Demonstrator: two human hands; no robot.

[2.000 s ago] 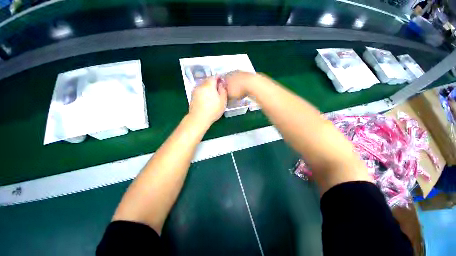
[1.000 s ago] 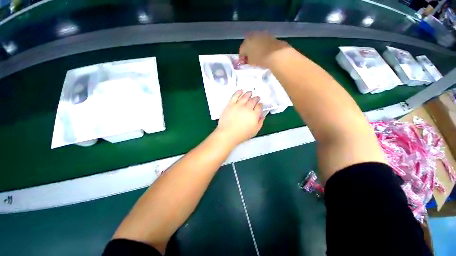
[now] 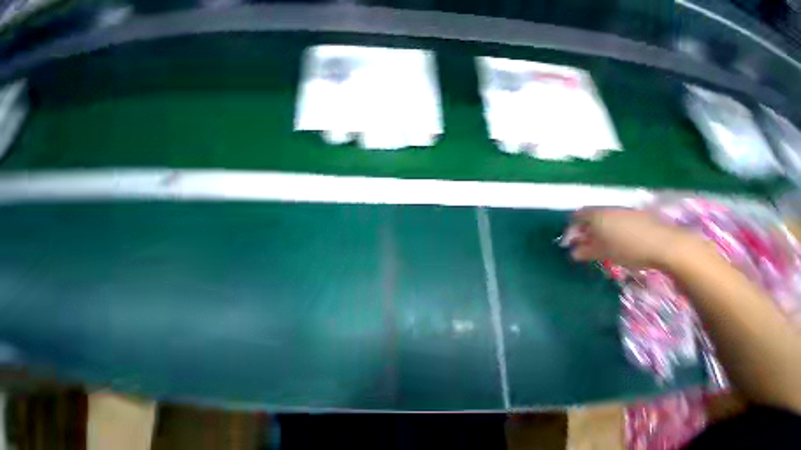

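Note:
My right hand [image 3: 619, 237] reaches in from the right over the bench, just left of the pink pile. Its fingers are closed around a small bagged pink part [image 3: 571, 237]; a shiny bit of bag shows at the fingertips, blurred. My left hand is out of the picture. The pile of bagged pink parts [image 3: 654, 321] lies around and under my right forearm. A white blister tray [image 3: 553, 110] with a pink part along its top edge sits on the conveyor belt. Another white tray [image 3: 371, 97] sits to its left, with a greyish shape at its upper left.
The green conveyor belt [image 3: 220, 132] runs across behind the white rail [image 3: 334, 189]. More trays are at the far right [image 3: 733, 132] and, cut off, at the far left [image 3: 9, 114]. Brown cardboard [image 3: 121, 426] shows below the green bench's front edge.
My right hand has left the middle tray and come down to the bench by the pink pile. My left hand has gone out of view. The view has shifted, and the trays appear further right.

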